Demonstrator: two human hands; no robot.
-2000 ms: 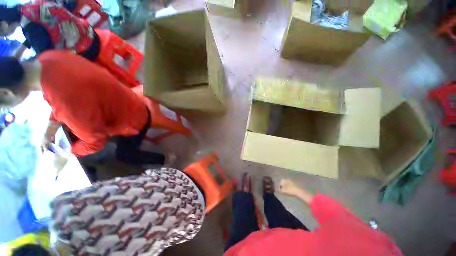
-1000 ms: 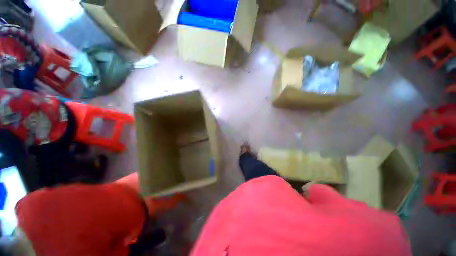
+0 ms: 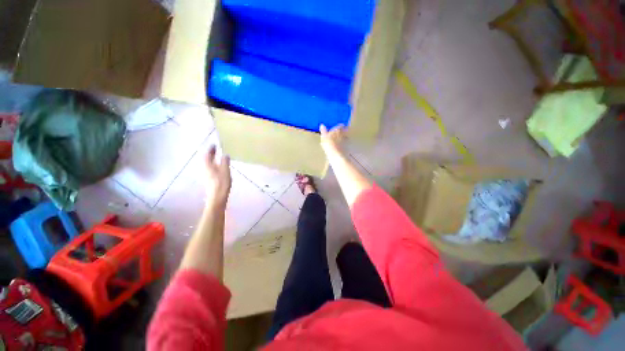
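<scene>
An open brown carton [image 3: 271, 145] stands on the floor in front of me. Long bright blue tray stacks [image 3: 274, 94] lie inside it. My right hand [image 3: 332, 137] is at the carton's near right corner, its fingers by the end of the nearest blue stack; whether it grips the stack cannot be told. My left hand [image 3: 218, 171] is raised over the floor left of the carton's near flap, fingers apart and empty.
A green sack [image 3: 65, 144] and another carton [image 3: 92, 44] are at the left. Orange stools [image 3: 106, 264] stand lower left and right. A carton with a clear plastic bag [image 3: 495, 209] is at the right, near a yellow-green sheet [image 3: 567, 110]. A yellow line crosses the tiles.
The view has moved forward to the carton of blue trays, which is now close. Both hands have come into view, reaching out. The seated workers have mostly left the picture.
</scene>
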